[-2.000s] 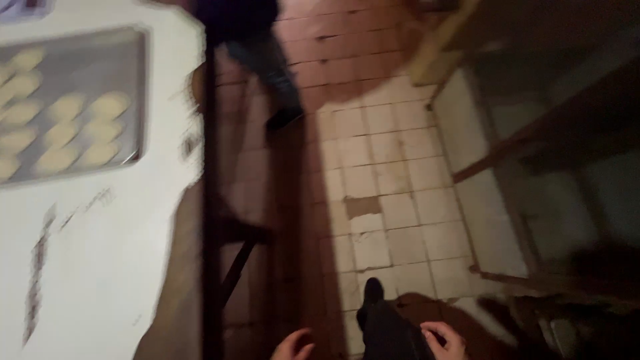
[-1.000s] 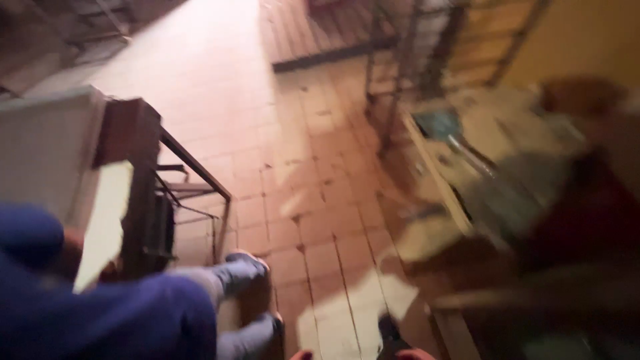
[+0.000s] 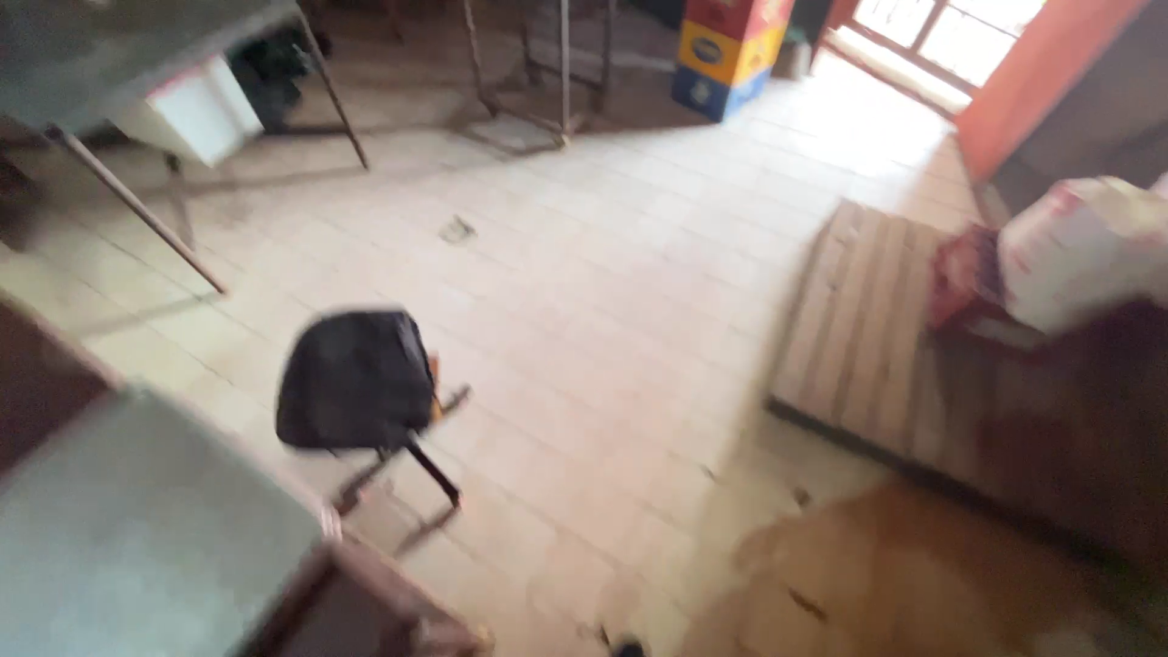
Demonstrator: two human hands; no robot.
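Observation:
Neither my left hand nor my right hand shows in the head view now. A dark office-type chair (image 3: 356, 381) stands on the tiled floor (image 3: 584, 365), left of the middle. At the lower left is a grey-topped table (image 3: 146, 529) with a reddish-brown edge. The tip of a dark shoe (image 3: 628, 648) shows at the bottom edge. The view is blurred.
A slatted wooden pallet (image 3: 849, 319) lies at the right, with a red crate (image 3: 972, 283) and a pale sack (image 3: 1077, 251) on it. Stacked coloured boxes (image 3: 730, 55) stand at the back. A metal-legged table (image 3: 164, 46) is upper left, a white box (image 3: 205, 109) beneath it.
The view has swung and moved ahead over the floor. My hands, at the bottom edge earlier, are out of view. The person in blue and the tray of dough pieces are out of view too.

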